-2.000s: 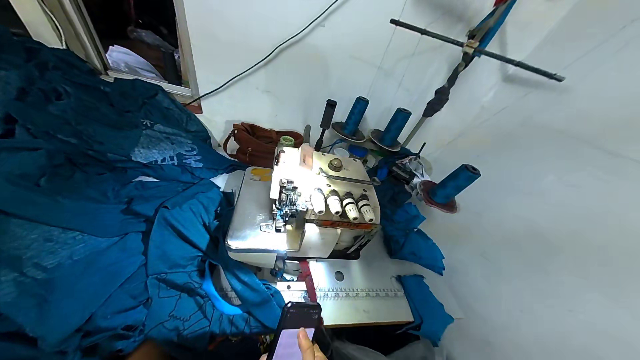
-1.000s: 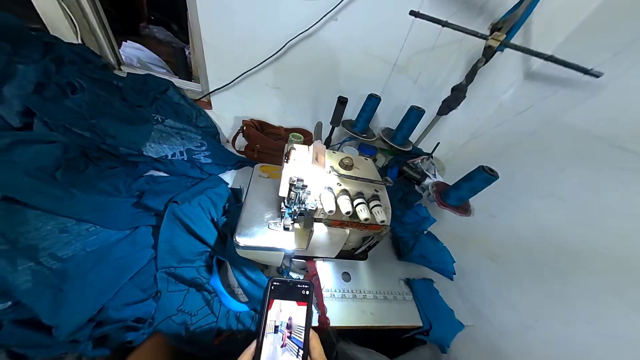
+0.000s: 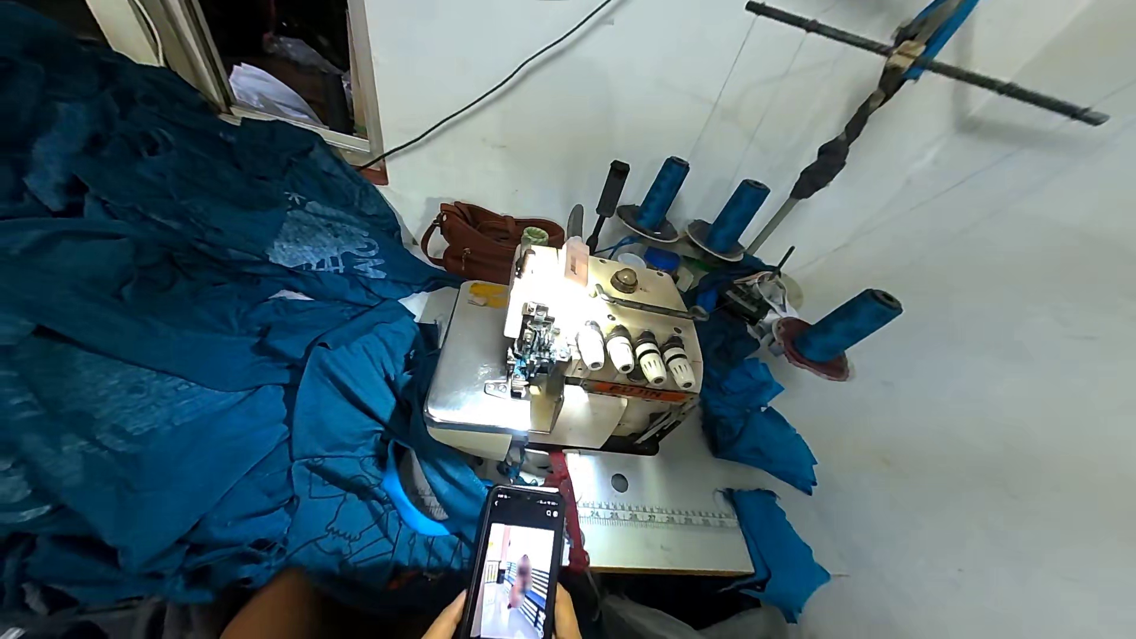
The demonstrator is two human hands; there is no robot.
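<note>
A smartphone [image 3: 519,568] with a lit screen is held upright at the bottom of the view. My left hand [image 3: 446,617] grips its left edge and my right hand [image 3: 566,614] its right edge; only parts of the fingers show. Just beyond the phone stands a white overlock sewing machine [image 3: 612,311], its lamp lit over the needle area. Teal fabric [image 3: 373,461] with printed patches is heaped to the left, touching the machine's side. A red fabric strip [image 3: 568,515] hangs between the phone and the ruler-marked table plate [image 3: 666,532].
Blue thread cones [image 3: 664,193] stand on holders behind and right of the machine. A brown leather bag [image 3: 484,244] lies behind it, near the wall. Teal scraps [image 3: 781,550] hang at the table's right edge. A thread stand bar [image 3: 923,62] crosses the upper right.
The phone has come up higher into view since two seconds ago, when one hand's fingers were visible on it. Both hands now hold its sides. The picture on its screen has changed.
</note>
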